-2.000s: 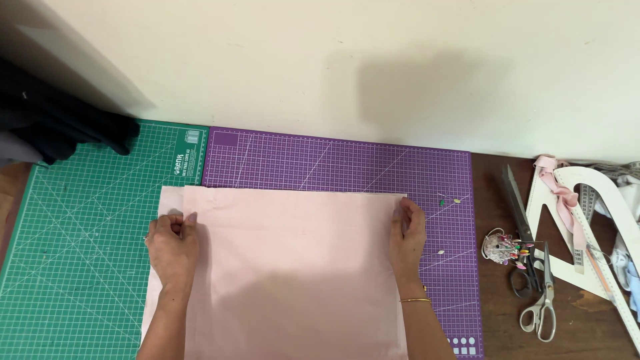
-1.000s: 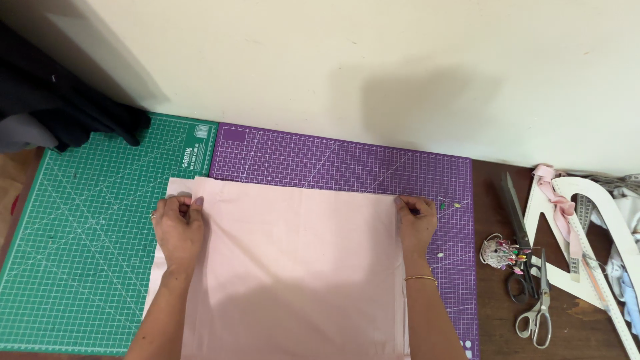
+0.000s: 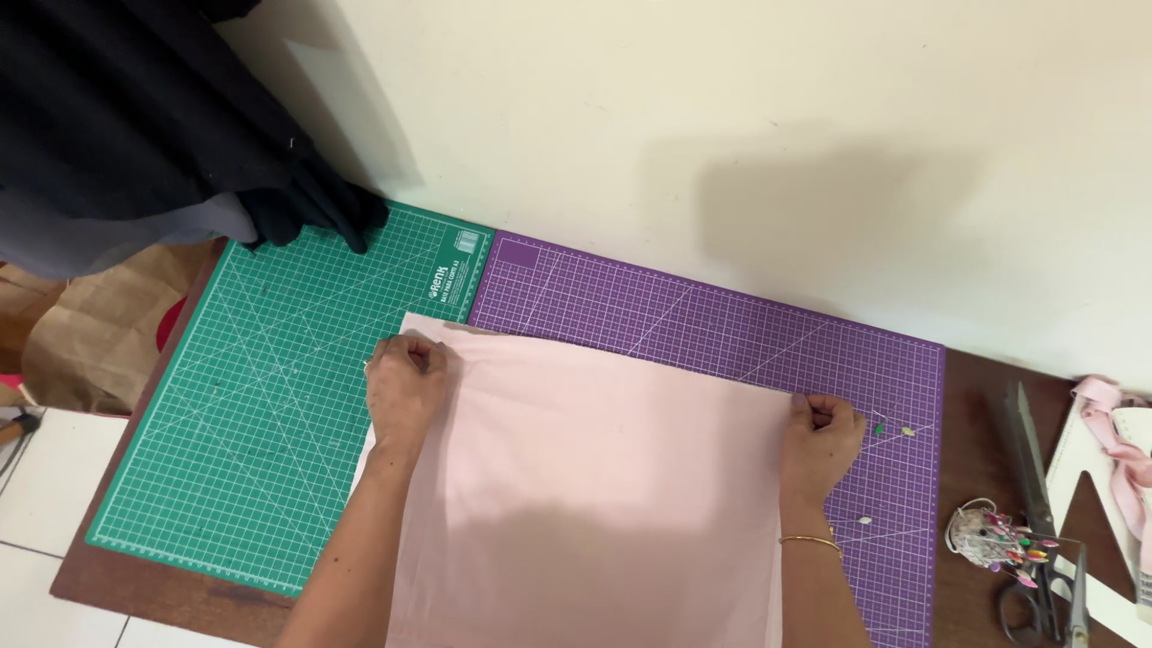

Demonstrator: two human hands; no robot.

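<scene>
Layered pale pink fabric (image 3: 612, 450) lies over a purple cutting mat (image 3: 702, 333) and part of a green cutting mat (image 3: 261, 378). Near its top left corner my left hand (image 3: 407, 382) pinches the fabric between thumb and fingers. My right hand (image 3: 821, 441) pinches the top right corner, with a thin bracelet at the wrist. The layers do not line up at the left, where a lighter strip shows past the upper one. Loose pins with green, yellow and white heads, one a white-headed pin (image 3: 865, 520), lie right of the fabric.
Right of the mats, a pincushion full of pins (image 3: 985, 538), dark-bladed scissors (image 3: 1030, 459), the handles of metal scissors (image 3: 1077, 607) and a white ruler (image 3: 1075, 486) with pink fabric strips (image 3: 1125, 459) rest on the wooden table. Dark cloth (image 3: 162, 117) hangs over the green mat's back left corner. A wall stands behind.
The view has swung to the left, showing more of the floor and dark cloth. Both hands keep their pinch near the fabric's upper corners.
</scene>
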